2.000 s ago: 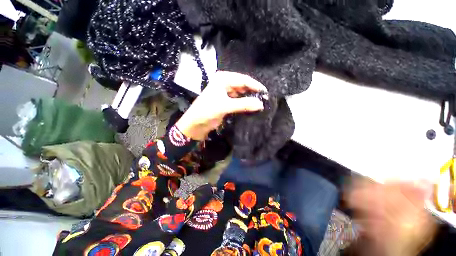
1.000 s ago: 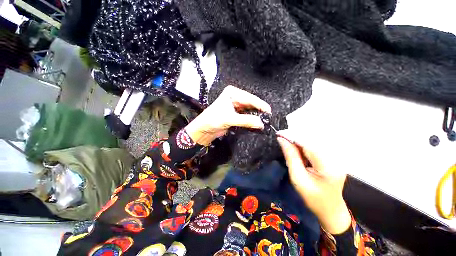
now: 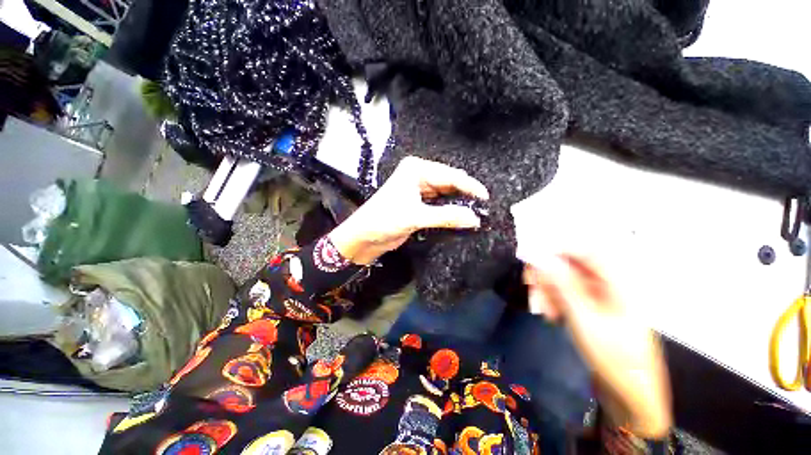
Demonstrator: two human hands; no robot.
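The dark charcoal fuzzy garment (image 3: 485, 115) hangs from the white table towards the lap. My left hand (image 3: 405, 209) pinches its edge with the beaded trim (image 3: 469, 206) between thumb and fingers. My right hand (image 3: 587, 307) is to the right of the garment, apart from it and blurred, with its fingers bent together. No needle or thread can be made out at its fingertips. The black-and-white speckled trim bundle (image 3: 249, 80) lies at the upper left, with a strand hanging beside the garment.
On the white table (image 3: 640, 222) at the right lie dark round buttons (image 3: 766, 255), a slim dark metal tool (image 3: 791, 219) and yellow scissor handles (image 3: 786, 347). Green (image 3: 124, 233) and olive (image 3: 164, 311) bags stand at the left. A garment sleeve (image 3: 702, 115) stretches right.
My right hand came in from the lower right to the pinched edge, where a thin needle-like glint showed, and has now moved away right and down. My left hand keeps its pinch, slightly lower than at first.
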